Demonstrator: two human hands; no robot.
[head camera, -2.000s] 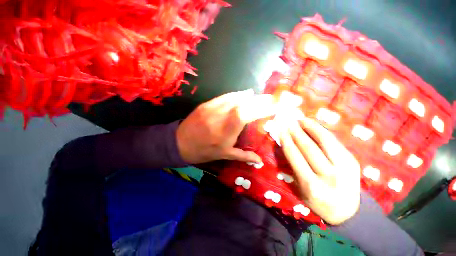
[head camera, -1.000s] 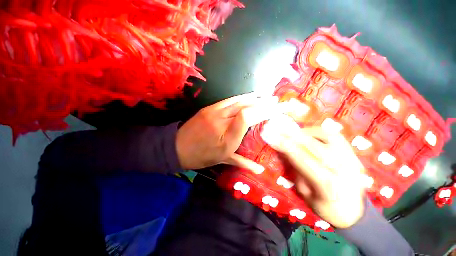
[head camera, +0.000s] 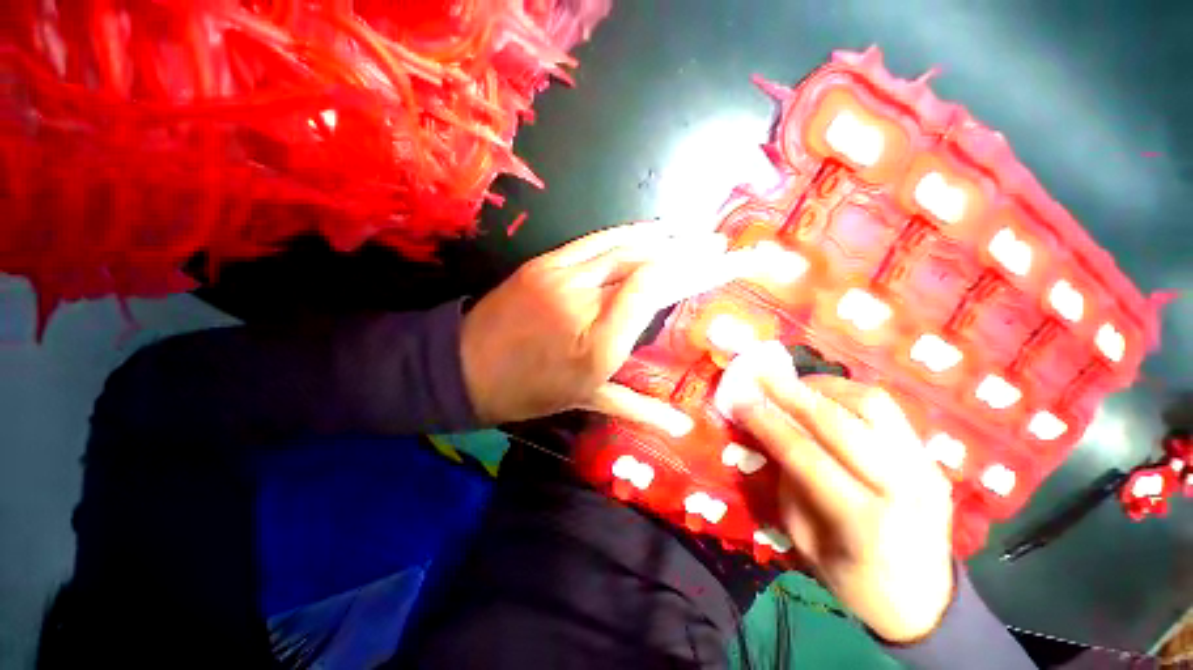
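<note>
The moulded sheet (head camera: 949, 268), red-pink with rows of white spots and a spiky edge, lies slanted in front of me. My left hand (head camera: 556, 321) is at its left edge, index finger and thumb spread over the surface; its other fingers are partly hidden. My right hand (head camera: 857, 491) is over the sheet's lower middle, thumb and fingers pinched on a small white piece (head camera: 743, 390), blurred by glare. A dark opening in the sheet (head camera: 818, 361) shows just above the right fingers. Part of the lower rows is hidden under the right hand.
A shaggy red stack of moulded sheets (head camera: 249, 131) fills the upper left. Black tweezers (head camera: 1062, 516) lie at the right, beside small loose red parts with white spots (head camera: 1146, 491). The dark green table (head camera: 628, 79) has strong glare. A blue bin (head camera: 347, 524) shows below.
My right hand has drawn down and right from the left fingers, uncovering the dark opening and a white spot. The loose parts at right show more fully. My left hand stays at the sheet.
</note>
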